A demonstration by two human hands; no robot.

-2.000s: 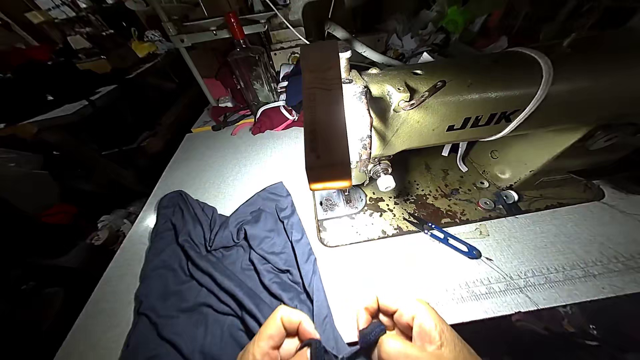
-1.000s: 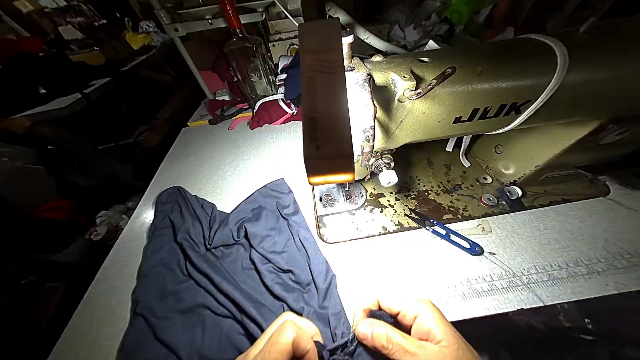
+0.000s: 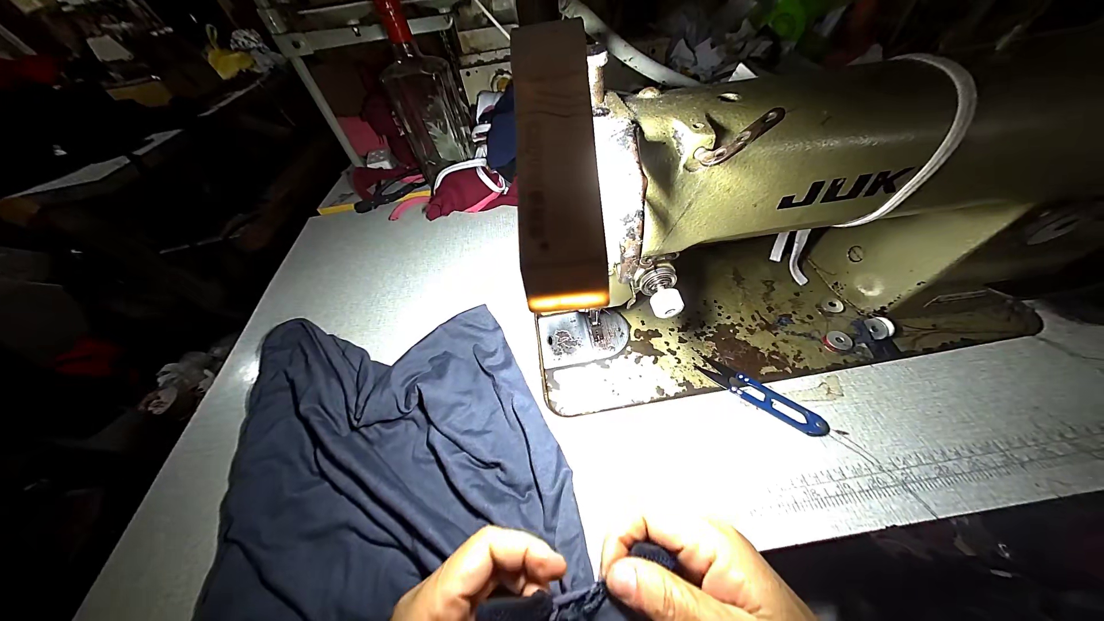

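Dark navy fabric [image 3: 388,466] lies wrinkled over the left part of the sewing table, and its near end runs to my hands at the bottom edge. My left hand [image 3: 492,569] holds a bunched dark edge of it between curled fingers. Close on the right, my right hand [image 3: 699,569] pinches the same edge with thumb and forefinger, a rolled dark part showing between the fingers. Beyond them stands a green Juki sewing machine [image 3: 776,164], its needle plate [image 3: 582,336] bare of cloth. Blue thread snips [image 3: 772,405] rest half on the worn machine bed.
Bobbins [image 3: 837,341] sit on the machine bed [image 3: 716,328]. A ruler scale [image 3: 931,470] runs along the table [image 3: 673,457] at right. A glass bottle [image 3: 427,103] and maroon cloth [image 3: 470,194] are at the back. A brown box-shaped piece [image 3: 561,164] hangs before the machine head.
Both hands stay low at the front. My fingers have shifted on the dark edge, coming closer together and then slightly apart. The fabric on the table has barely moved.
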